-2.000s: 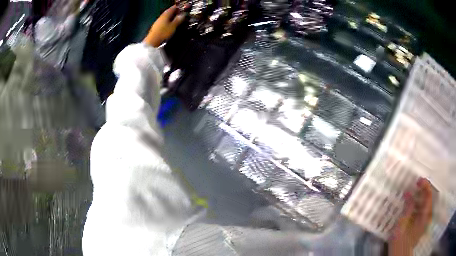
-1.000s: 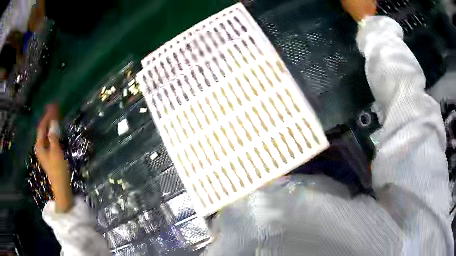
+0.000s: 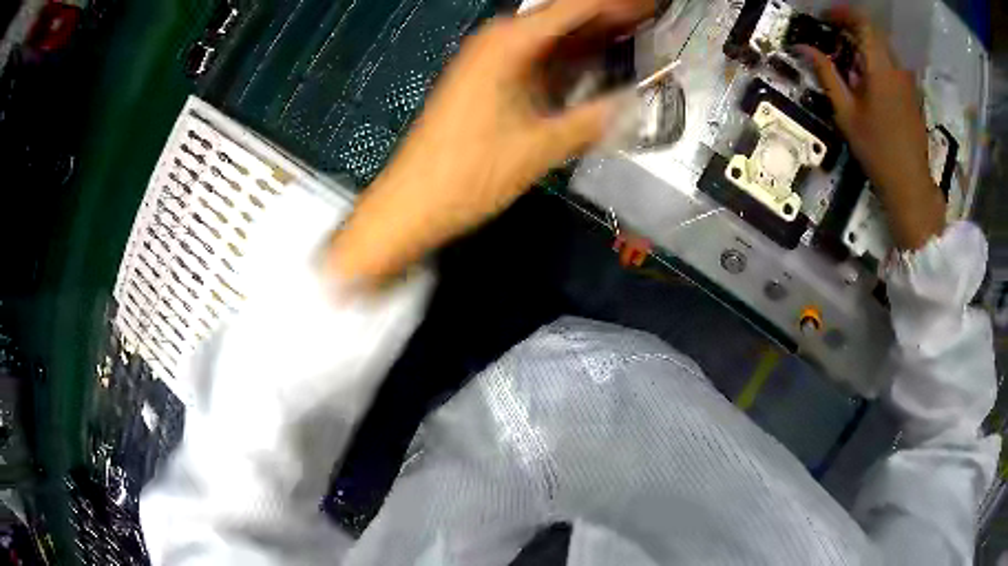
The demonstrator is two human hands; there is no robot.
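Observation:
The grey metal fixture station is at the upper right, with round buttons, one orange-yellow, along its front. A black nest with a cream insert sits on it. My left hand is large and blurred at the fixture's left edge, thumb and fingers curled around a dark gap; whether it holds something cannot be told. A whitish cover shows at its thumb tip. My right hand reaches onto the fixture, fingertips at a black block at the far end; whether they grip anything is unclear.
A white slotted tray with rows of narrow parts lies at the left, partly behind my left sleeve. Dark shiny trays with small pale bits are at the lower left. A dark green mat lies beyond. The floor with a yellow line shows below the fixture.
The view has swung right, bringing the fixture into sight and the white tray to the left side. My left hand has come across to the fixture, and my right hand is now over it.

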